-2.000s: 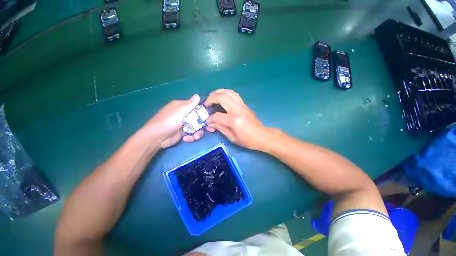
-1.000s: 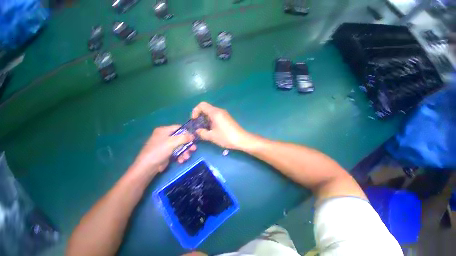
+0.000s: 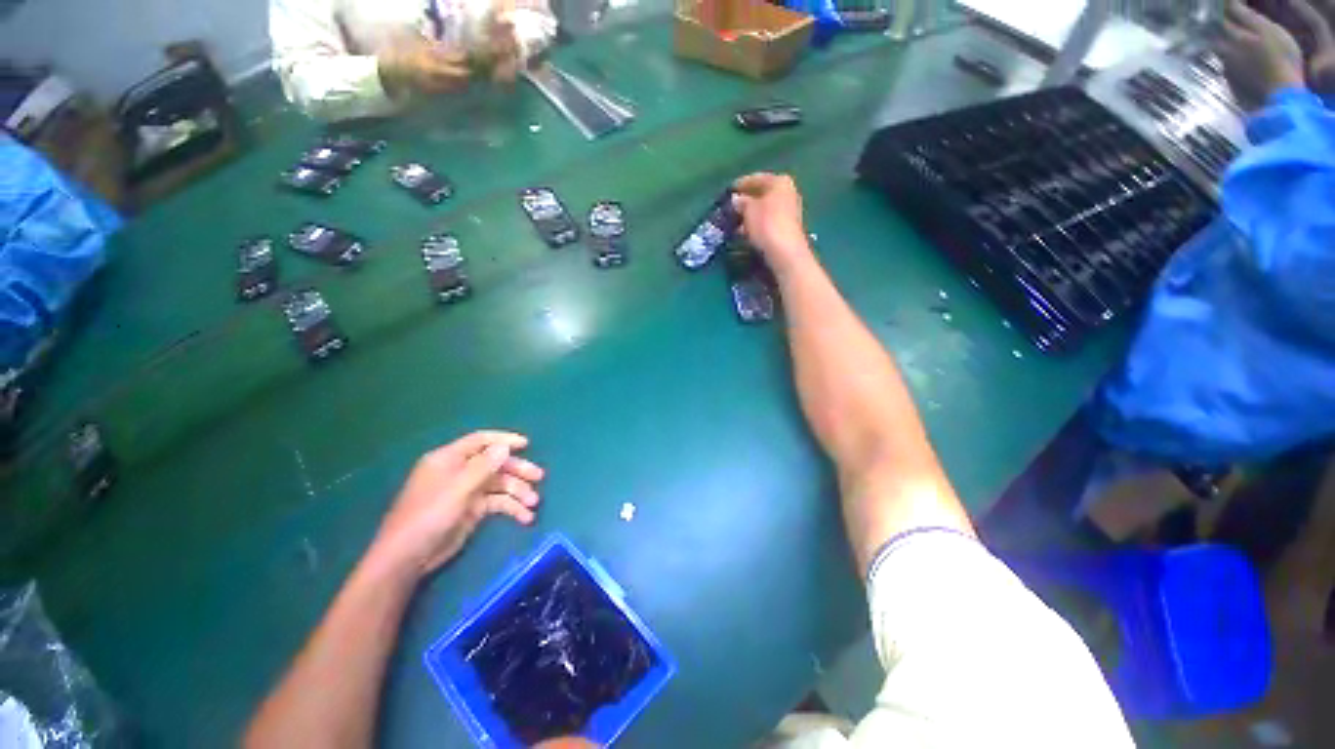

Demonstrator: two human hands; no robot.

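Note:
My right hand [image 3: 772, 214] is stretched forward and grips the upper end of a phone assembly [image 3: 707, 239] over the table. Another phone assembly [image 3: 753, 297] lies just below it, partly hidden by my wrist. My left hand [image 3: 470, 493] is empty, fingers loosely curled and apart, above the table behind the bin. The blue parts bin [image 3: 453, 685] stands close in front of me, full of thin black parts [image 3: 554, 644]. A small white piece [image 3: 628, 511] lies to the right of my left hand.
Several phone assemblies [image 3: 444, 268] lie scattered across the green table [image 3: 483, 366]. A black ribbed tray [image 3: 1025, 205] is at right beside a person in a blue sleeve [image 3: 1223, 307]. Metal strips [image 3: 581, 100], a cardboard box [image 3: 742, 37] and another person's hands [image 3: 466, 62] are at the far side.
The phone has left my left hand. My right hand has moved forward and right and now grips a phone beside another. The view has tilted up, showing more of the far side.

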